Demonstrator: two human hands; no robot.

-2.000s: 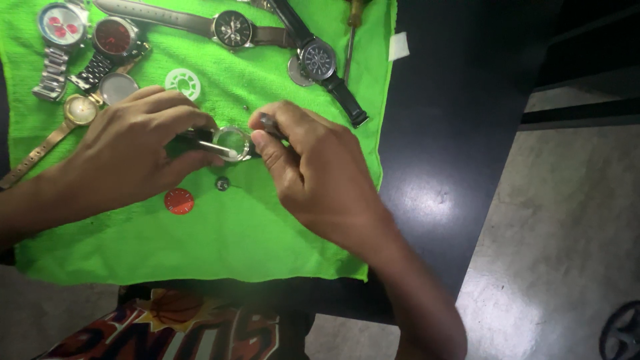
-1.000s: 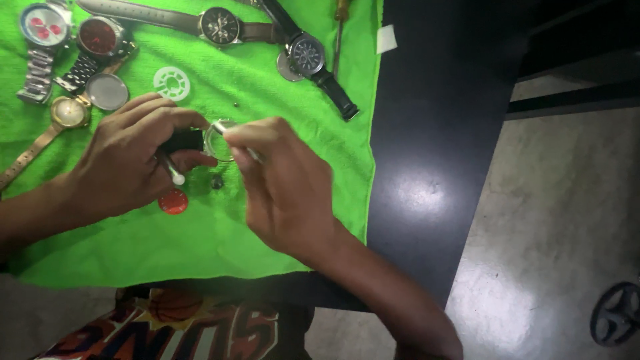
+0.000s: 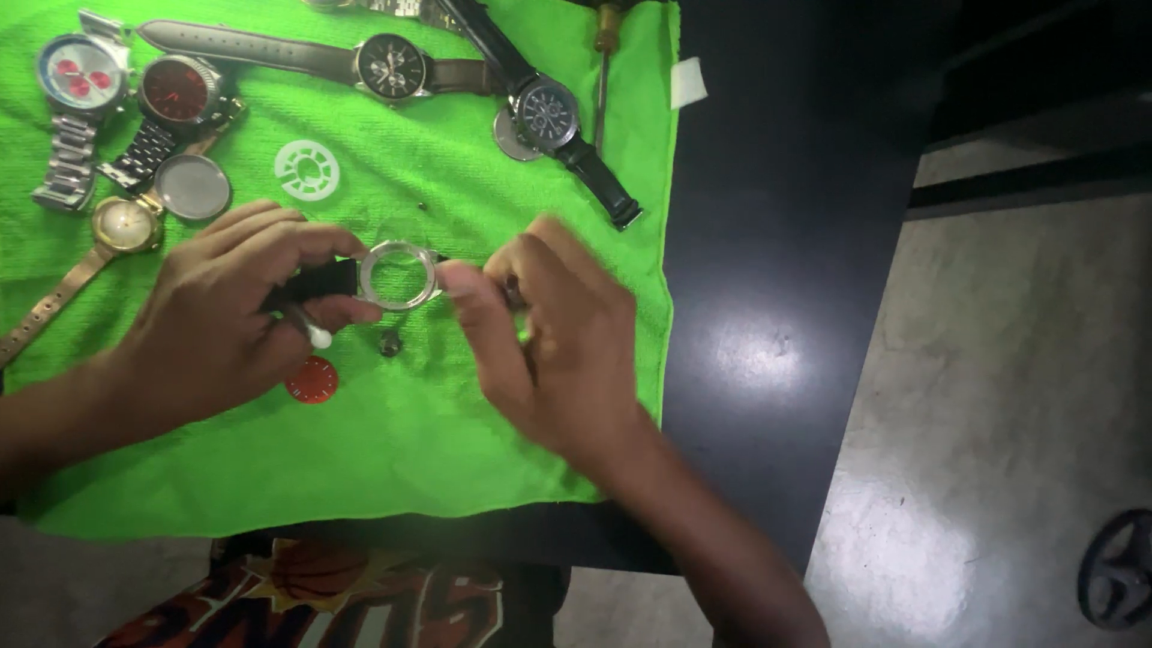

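Observation:
My left hand (image 3: 243,306) holds a silver watch case (image 3: 398,275) by its left side, along with its black strap (image 3: 326,279). A slim tool with a white rounded tip (image 3: 317,337) sticks out below the left fingers. At the case's right edge is the thumb of my right hand (image 3: 549,333). Its fingers are curled around a small dark object (image 3: 514,292), mostly hidden. Through the case's open ring the green cloth shows. A red watch dial (image 3: 311,380) and a small dark part (image 3: 390,343) lie below. The white slotted ring (image 3: 307,170) is above.
Several watches lie on the green cloth (image 3: 468,450), among them a brown-strapped watch (image 3: 391,67) and a black-strapped watch (image 3: 545,113). A round metal disc (image 3: 193,187) rests at the left. The screwdriver (image 3: 607,54) is at the cloth's upper right, on the black table (image 3: 756,270).
My right hand has moved from over the watch case to its right side, uncovering the ring. The left hand still holds the case and strap.

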